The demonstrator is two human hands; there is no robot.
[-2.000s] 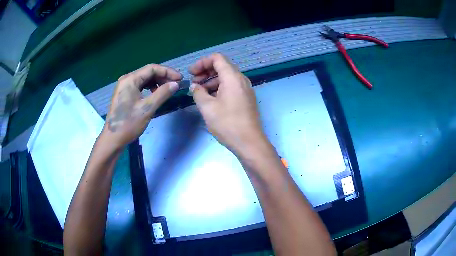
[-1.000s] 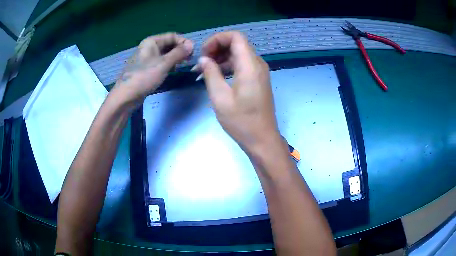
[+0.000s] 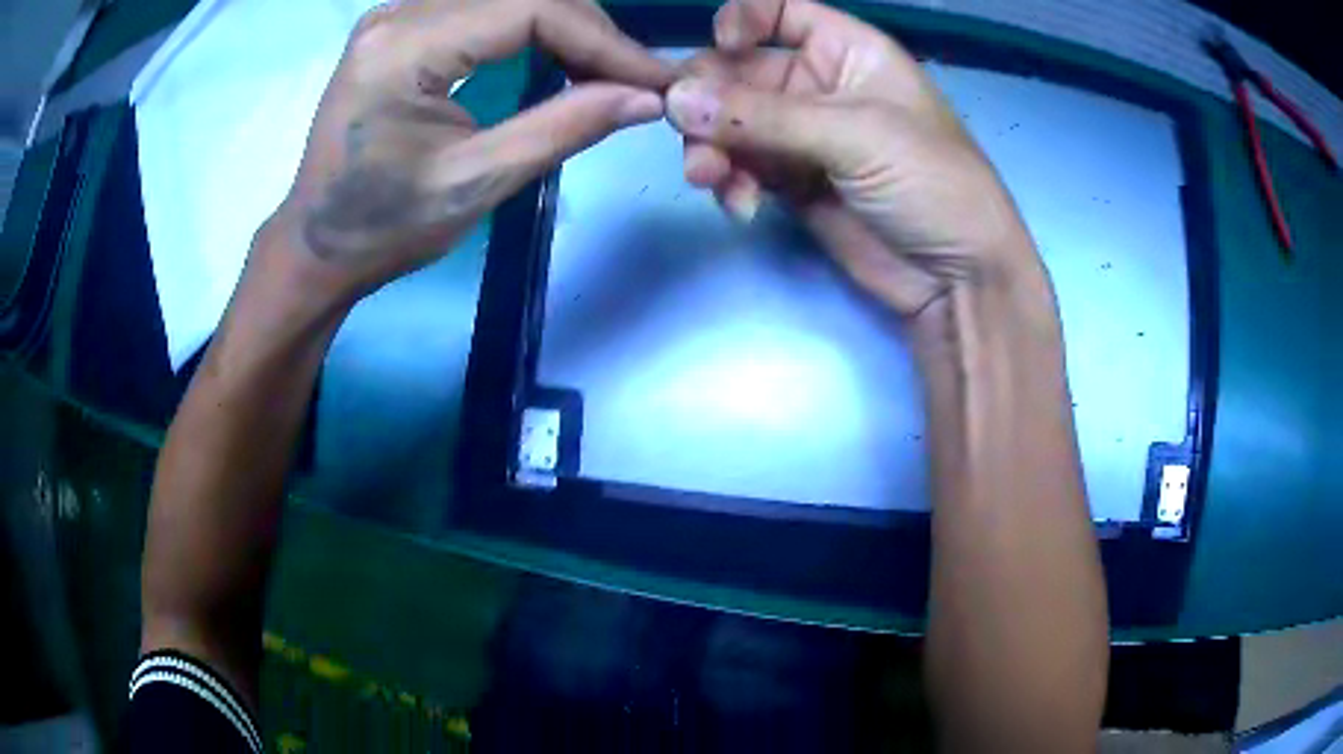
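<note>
The framed panel [image 3: 737, 405] lies flat below my hands, with a pale sheet, dark specks and a black border [image 3: 832, 567]. Silver-white corner plates sit at its near left [image 3: 541, 439] and near right [image 3: 1172, 498] corners. My left hand [image 3: 413, 162] and my right hand [image 3: 884, 162] meet over the panel's far left part, thumb and finger tips touching. Whether a tiny piece is pinched between them is hidden. My right hand's other fingers are curled. The orange-and-black knife is not visible.
Red-handled nippers [image 3: 1261, 162] lie at the far right of the green bench. A white sheet [image 3: 214, 177] lies left of the panel, partly behind my left hand. A pale ridged rail [image 3: 1090, 33] runs along the back. White sheets [image 3: 1308, 725] show at the bottom right.
The view has shifted so the panel and nippers sit higher and further right. My hands were apart one second ago, with a small pale piece at my right fingertips; now their fingertips meet.
</note>
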